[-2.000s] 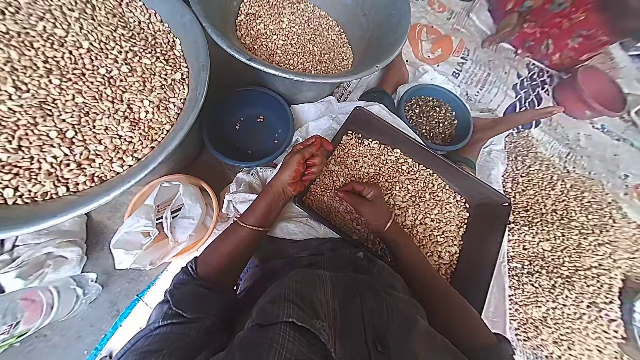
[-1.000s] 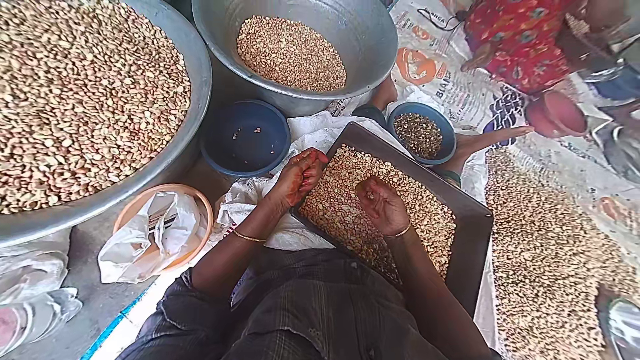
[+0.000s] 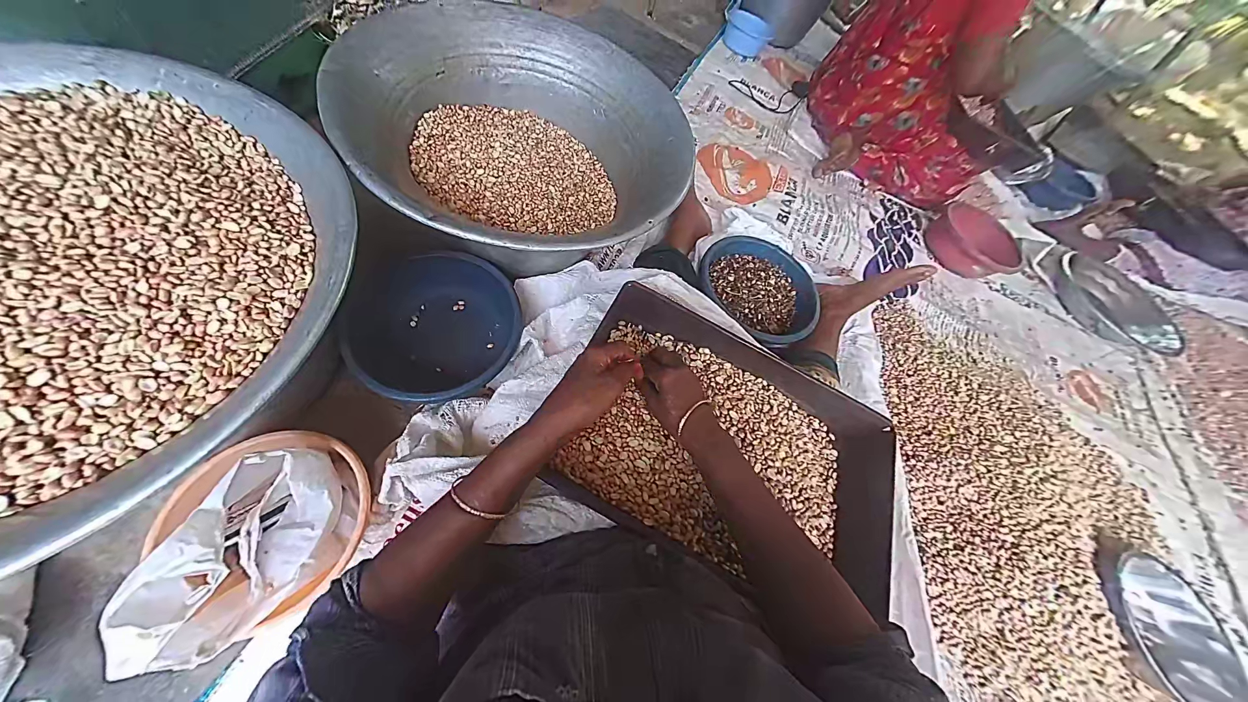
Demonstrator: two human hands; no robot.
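Note:
A dark rectangular tray [image 3: 866, 487] lies tilted in front of my body, partly filled with pale brown split nuts or seeds [image 3: 780, 439]. My left hand [image 3: 597, 382] and my right hand [image 3: 673, 385] meet above the tray's upper left part, fingertips together. Their fingers are bent in, and whatever may be between them is too small to make out. Left of the tray stands a blue plastic bowl [image 3: 432, 366] with a few pieces inside. Beyond the tray's far edge is a smaller blue bowl [image 3: 811, 307] holding darker bits, beside a bare foot.
Two large metal basins, one at the left [image 3: 336, 244] and one behind [image 3: 653, 146], hold more pieces. An orange-rimmed tub [image 3: 363, 478] contains a white plastic bag. More pieces are spread over printed sacks [image 3: 1014, 487] at right. A co-worker in red patterned clothing [image 3: 897, 107] sits near a red bowl [image 3: 973, 239].
My two hands, apart over the tray in both earlier frames, have come together at the fingertips. The view has shifted somewhat, and more of the metal basin behind shows.

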